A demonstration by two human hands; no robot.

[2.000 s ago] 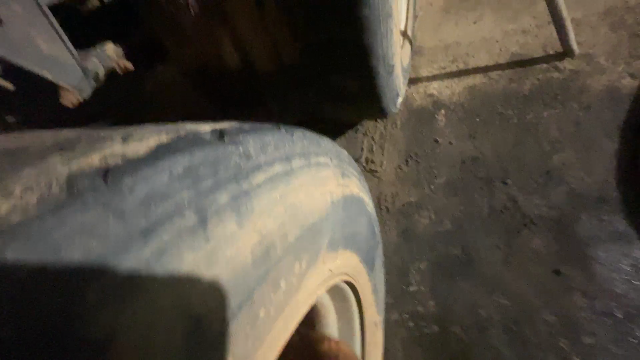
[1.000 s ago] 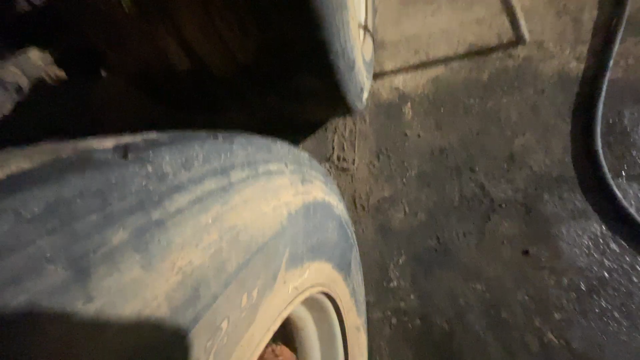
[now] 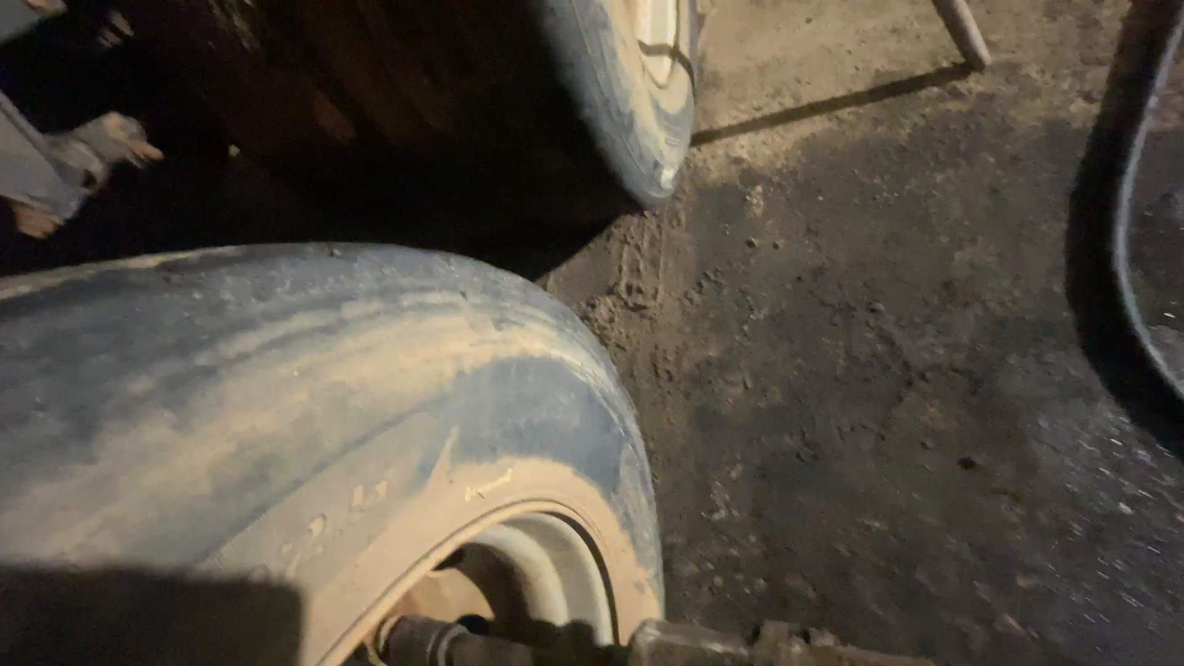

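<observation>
A large muddy tyre (image 3: pixel 370 370) fills the left and lower middle of the head view, with raised lettering on its sidewall. Its pale metal wheel rim (image 3: pixel 555 546) shows at the bottom. Across the bottom edge runs a dark metal tool (image 3: pixel 684 643), only partly in view, with a socket-like end (image 3: pixel 421 638) inside the wheel opening, close to the hub. What holds the tool is hidden. Neither of my hands can be seen.
A second tyre (image 3: pixel 638 102) stands beyond the first, with dark shadow between them. A black hose (image 3: pixel 1124 222) curves along the right. A thin pole (image 3: pixel 962 32) meets the dirty floor (image 3: pixel 879 388) at the top. Rusty metal parts (image 3: pixel 102 153) show upper left.
The metal tool has come into view at the bottom, its end inside the wheel opening; one second ago it was not seen. The view has shifted somewhat.
</observation>
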